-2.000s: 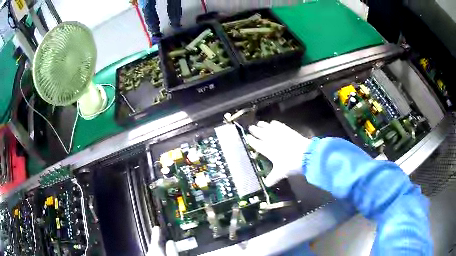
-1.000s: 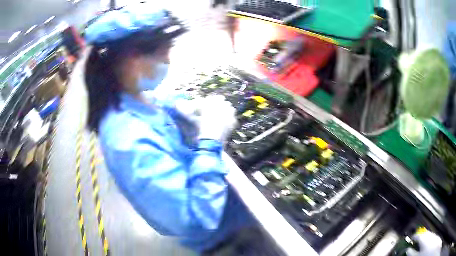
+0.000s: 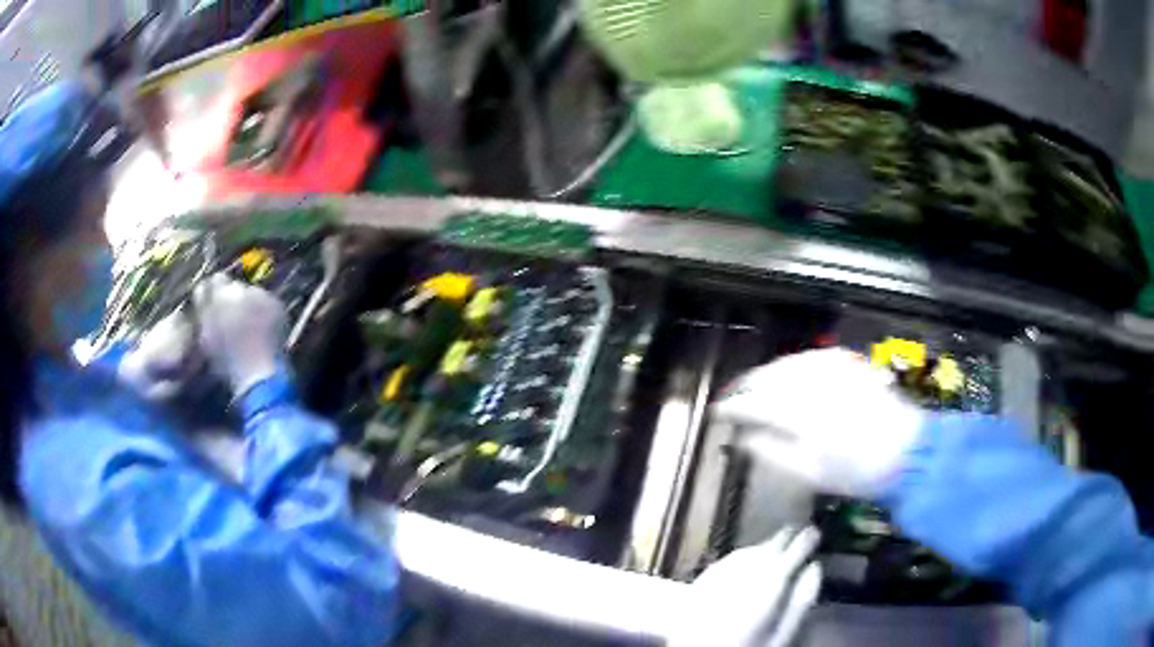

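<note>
The view is blurred. A circuit board in a dark carrier (image 3: pixel 867 518) lies on the conveyor at the right, with yellow parts and a light-grey ribbed block (image 3: pixel 1020 386) on it. My right hand (image 3: pixel 829 417), white-gloved, is over the carrier's left part and hides much of the board. My left hand (image 3: pixel 757 592), also gloved, is low at the conveyor's near edge, partly cut off by the frame. A pale grey flat surface (image 3: pixel 769 495) shows between my hands. Whether either hand grips anything is unclear.
Another circuit board (image 3: pixel 487 367) with a bent white rod (image 3: pixel 585 379) lies to the left. A blue-smocked person (image 3: pixel 190 480) works over boards at the far left. Behind the metal rail (image 3: pixel 658 238) are a green fan (image 3: pixel 690 116), parts bins (image 3: pixel 842 190) and a red mat (image 3: pixel 335 145).
The view has swung left, then partly back right. My right hand, over the board's right side two seconds ago, is now at the carrier's left part. My left hand shows more fully.
</note>
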